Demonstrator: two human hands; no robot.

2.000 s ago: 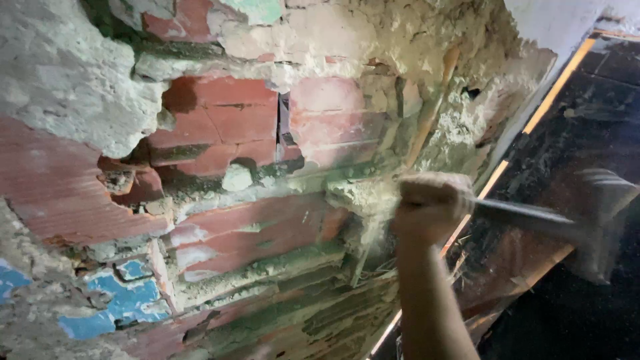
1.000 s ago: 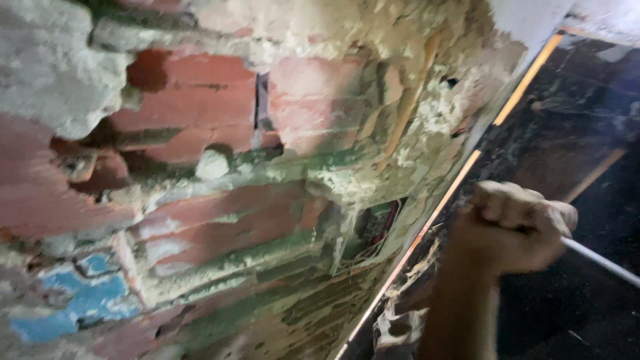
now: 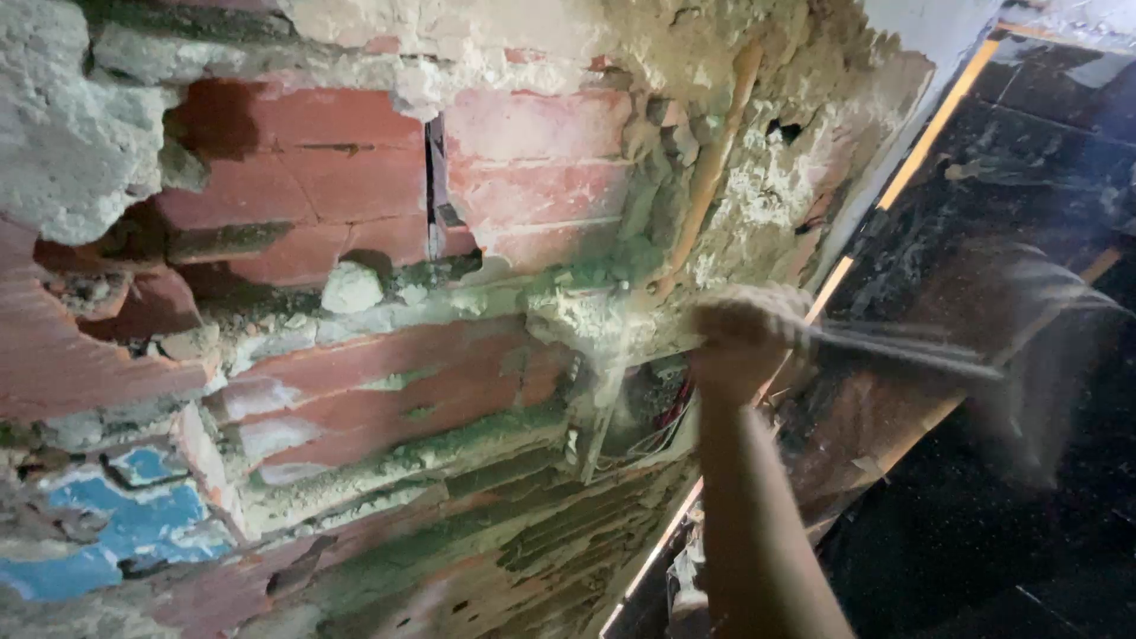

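Note:
My right hand [image 3: 750, 328], blurred by motion, is closed around the handle of a hammer-like tool [image 3: 914, 351]. The tool's shaft points right from the fist, and its wide head is too blurred to identify exactly. Left of the fist lies rough broken mortar [image 3: 586, 319] on a damaged wall of red hollow bricks [image 3: 337, 191]. Just below and left of the hand, a recess [image 3: 652, 395] holds thin wires [image 3: 661, 435]. Whether the fist touches the wall cannot be told. My left hand is out of view.
A pale mortar lump [image 3: 351, 287] sits on a ledge between brick courses. Blue-painted plaster [image 3: 133, 524] remains at lower left. A tan strip [image 3: 719, 169] runs down the upper wall. Beyond the wall's edge, dark sheeting [image 3: 932, 497] and an orange-lit strip [image 3: 941, 120] lie at right.
Between one second ago and now, my right hand has moved left towards the wall beside the wire recess, still holding the tool. The tool's head, outside the frame then, shows at right now.

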